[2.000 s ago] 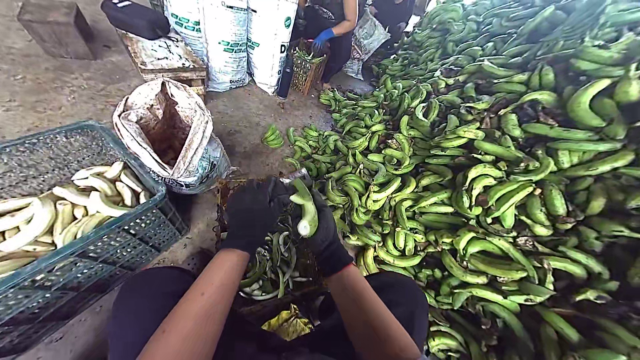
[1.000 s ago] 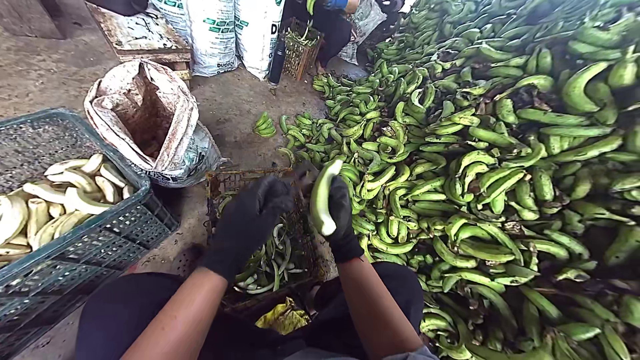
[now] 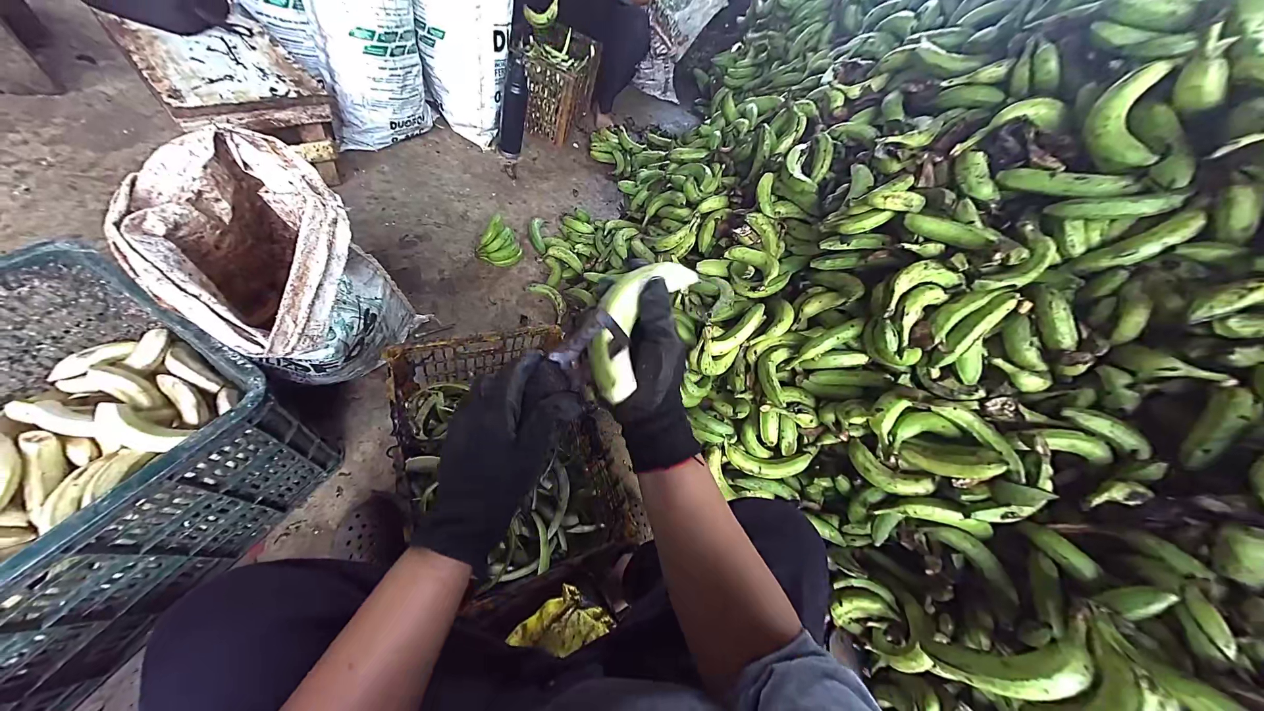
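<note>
My right hand (image 3: 657,380), in a black glove, grips a partly peeled green plantain (image 3: 617,370) that stands tilted, its upper end pointing right. My left hand (image 3: 509,444), also gloved in black, is shut on a dark tool, perhaps a peeling knife (image 3: 583,336), whose end lies against the plantain. Below both hands is a brown plastic crate (image 3: 474,346) holding strips of green peel (image 3: 543,518). Peeled plantains (image 3: 118,400) lie in a dark green plastic crate (image 3: 252,395) at the left.
A big heap of green plantains (image 3: 918,326) covers the right side. An open woven sack (image 3: 326,247) stands beyond the green crate. Farther back are a wooden box (image 3: 217,74), upright white sacks (image 3: 370,69) and another crate (image 3: 563,84) by a person's leg. Yellow plastic (image 3: 561,622) lies between my knees.
The plantain's skin side was green two seconds ago; now more pale surface shows. The dark tool has come against it, and my hands are closer together than one second ago.
</note>
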